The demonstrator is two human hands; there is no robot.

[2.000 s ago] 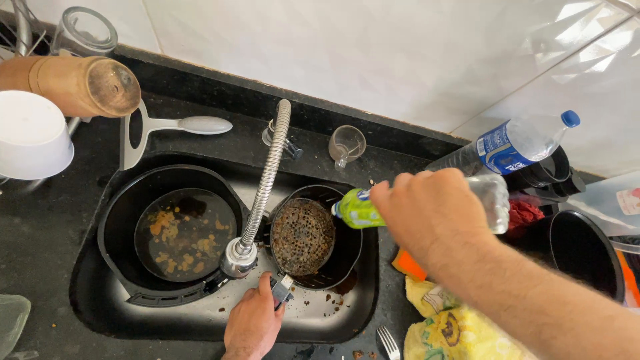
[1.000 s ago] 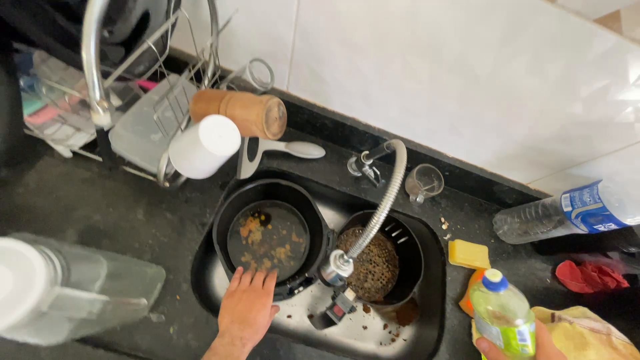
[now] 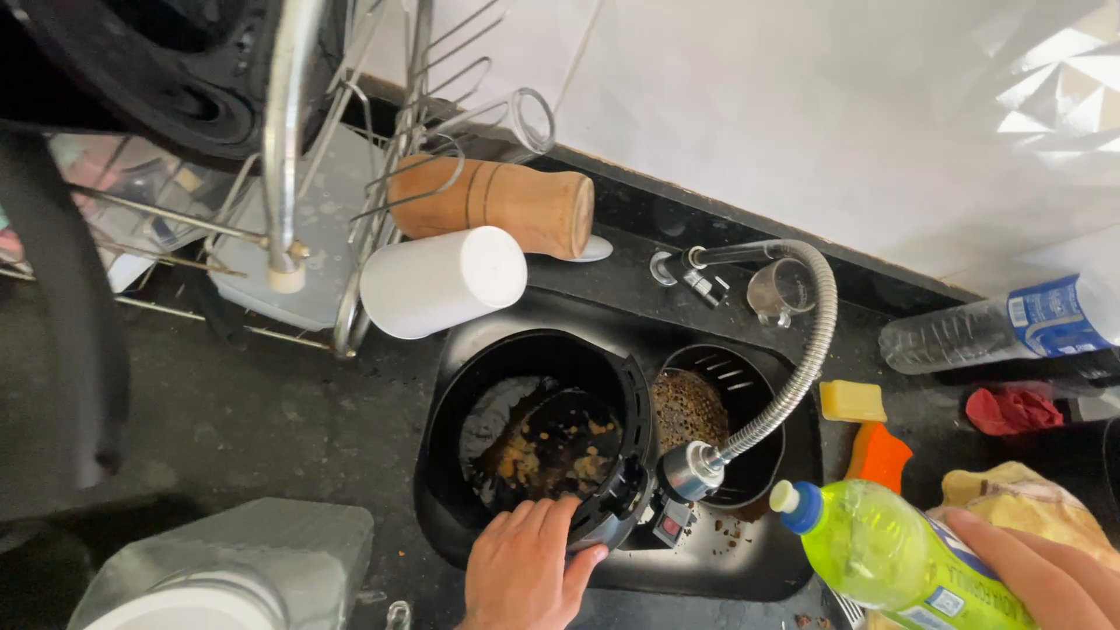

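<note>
My left hand (image 3: 525, 564) grips the front rim of a black air fryer pan (image 3: 446, 420), which stands in the sink (image 3: 700, 569) with dark liquid and food bits inside. Its fingers are over the rim and its thumb is outside. My right hand (image 3: 1024, 551) holds a bottle of green dish soap (image 3: 884, 542), tilted with its cap toward the sink. Beside the pan stands a black slotted basket (image 3: 744, 376) with a perforated plate (image 3: 691, 407) covered in brown residue. The flexible faucet's metal spout (image 3: 818, 341) hangs between the two.
A dish rack (image 3: 350, 289) with a white cup (image 3: 437, 280) and a wooden vessel (image 3: 494, 201) stands left. A glass mug (image 3: 779, 293) sits behind the sink. Right are a yellow sponge (image 3: 853, 401), an orange sponge (image 3: 879, 459), a plastic bottle (image 3: 962, 332) and a red cloth (image 3: 1015, 411). A clear container (image 3: 297, 542) stands front left.
The soap bottle was tipped over the basket two seconds ago; it is now right of the sink. My left hand has moved from the basket's handle to the pan, which now sits tilted. The view has shifted left.
</note>
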